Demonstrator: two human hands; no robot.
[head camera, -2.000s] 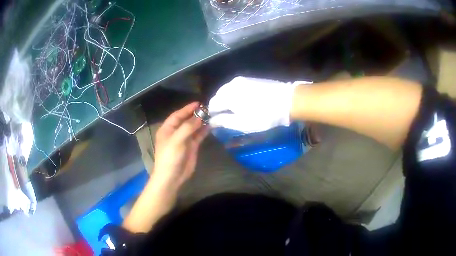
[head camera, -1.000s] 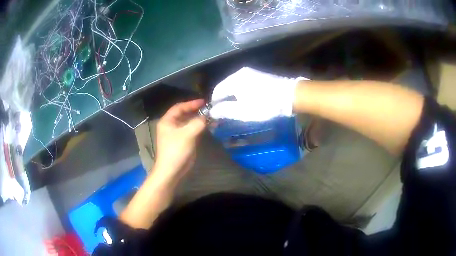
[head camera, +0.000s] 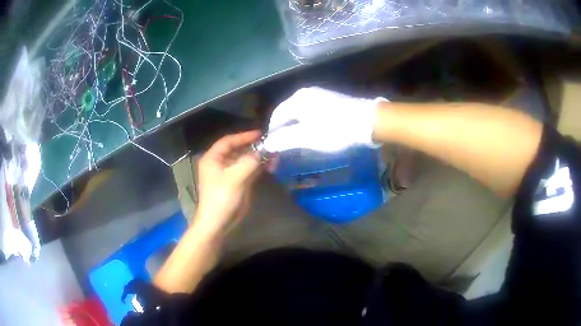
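My bare left hand (head camera: 223, 181) holds a small dark-rimmed round piece, which looks like a motor stator (head camera: 260, 146), between thumb and fingertips above the lap. My right hand (head camera: 322, 121), in a white knit glove, meets it from the right with its fingertips at the piece. A slim grey shape lies along the gloved fingers; I cannot tell what it is. The fingers hide most of the stator.
Tangled lead wires (head camera: 130, 83) and a green ring board (head camera: 88, 99) lie on the green bench (head camera: 216, 44). A clear tray (head camera: 414, 19) is beyond my hands. A crumpled plastic bag (head camera: 22, 140) is at far left. Blue plastic things (head camera: 341, 194) are below.
Since two seconds ago the bench and tray have shifted slightly in view. Both hands stay together at the stator, with small changes in finger position.
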